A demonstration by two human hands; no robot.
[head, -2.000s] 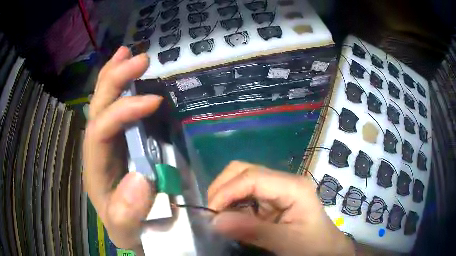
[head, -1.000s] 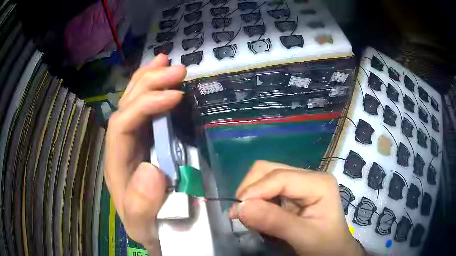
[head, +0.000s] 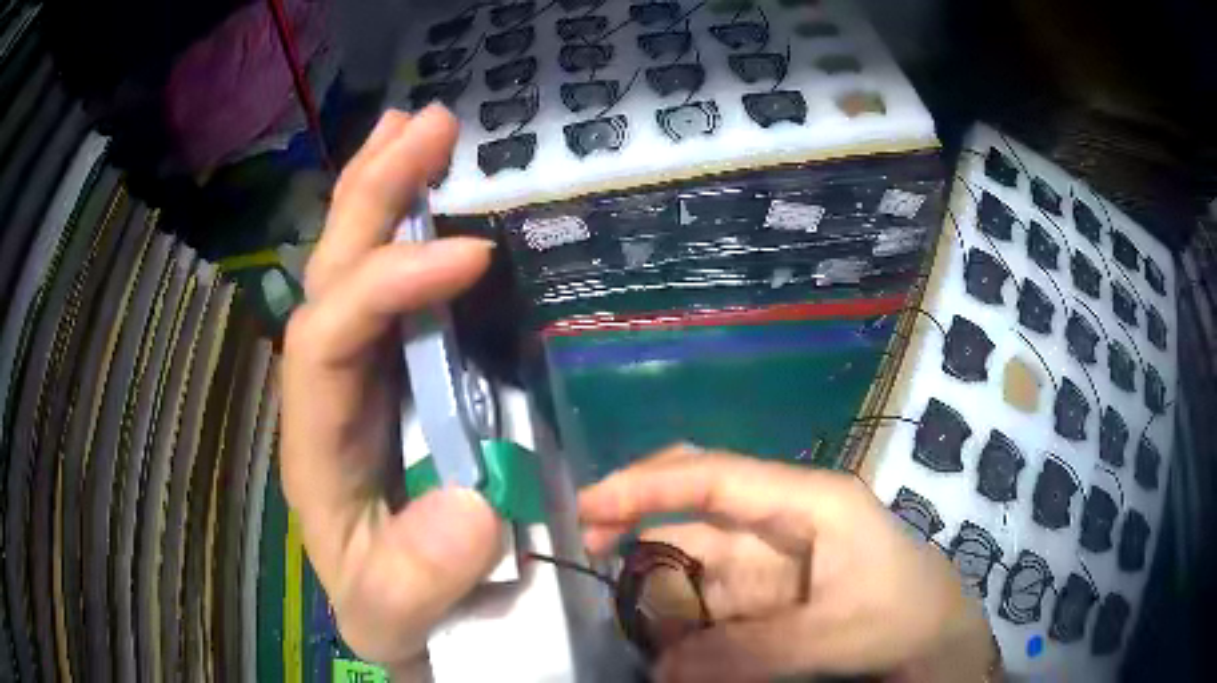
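My left hand [head: 387, 387] is wrapped around the grey fixture lever [head: 438, 387], with the thumb low by the white contact block [head: 502, 555]. Green tape [head: 514, 480] wraps the test fixture [head: 501, 634] just above that block. My right hand [head: 801, 560] is right of the fixture and holds a speaker unit [head: 661, 596], whose round rim shows at the fingers. The speaker leads [head: 567, 566] run from it to the contact block. The bare lead ends are hard to see at the block.
A foam tray [head: 981, 414] with rows of speakers and one empty tan pocket lies at right. Stacked full trays [head: 721, 227] stand at the back. The green mat [head: 667, 400] has red and blue tape lines. Cardboard-edged sheets [head: 120, 440] stand in a row at left.
My right hand has turned, so the speaker's round rim now shows. My left thumb has moved up and inward against the contact block. The fixture appears further right than two seconds ago.
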